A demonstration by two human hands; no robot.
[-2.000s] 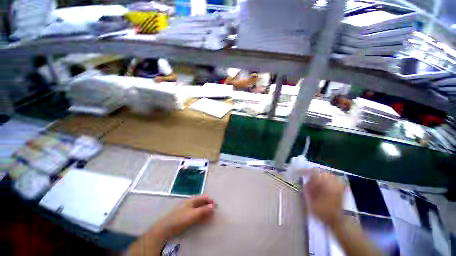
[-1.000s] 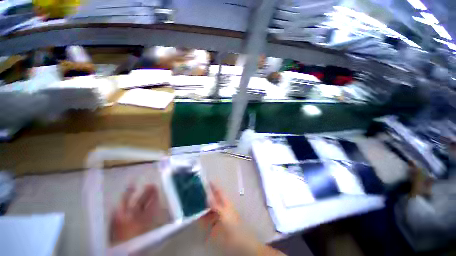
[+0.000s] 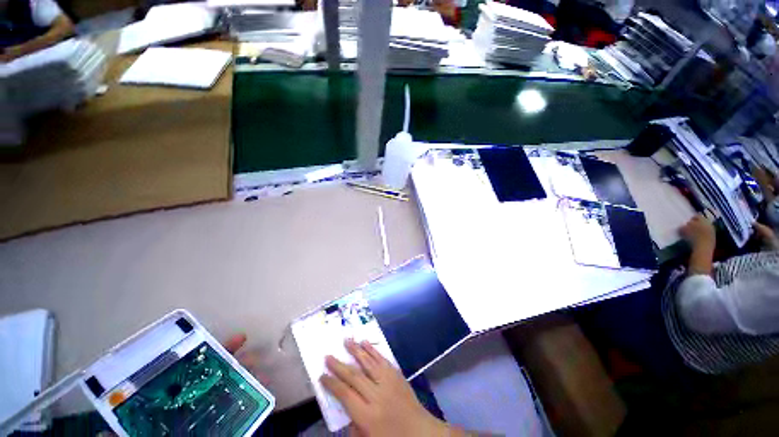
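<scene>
The white front frame (image 3: 190,329) with a green circuit board (image 3: 192,388) is at the lower left, board side up. Fingertips of my left hand (image 3: 235,343) show at its right edge; the rest of that hand is hidden. My right hand (image 3: 376,397) lies over the white part of a back half (image 3: 418,311) with a dark writing panel and grips it. Small parts and wires show on it. The two halves are apart. More back halves (image 3: 611,232) lie on the white stack at the right.
A white squeeze bottle (image 3: 398,162) stands by the metal post (image 3: 371,85). Thin dark sticks (image 3: 378,190) and a white stylus (image 3: 383,236) lie before it. Closed white slabs (image 3: 26,358) are at the left edge. A person in a striped top (image 3: 726,311) sits at the right.
The view has swung right and down. The front frame was lifted and now sits lower left. My right hand has left the frame and taken a back half.
</scene>
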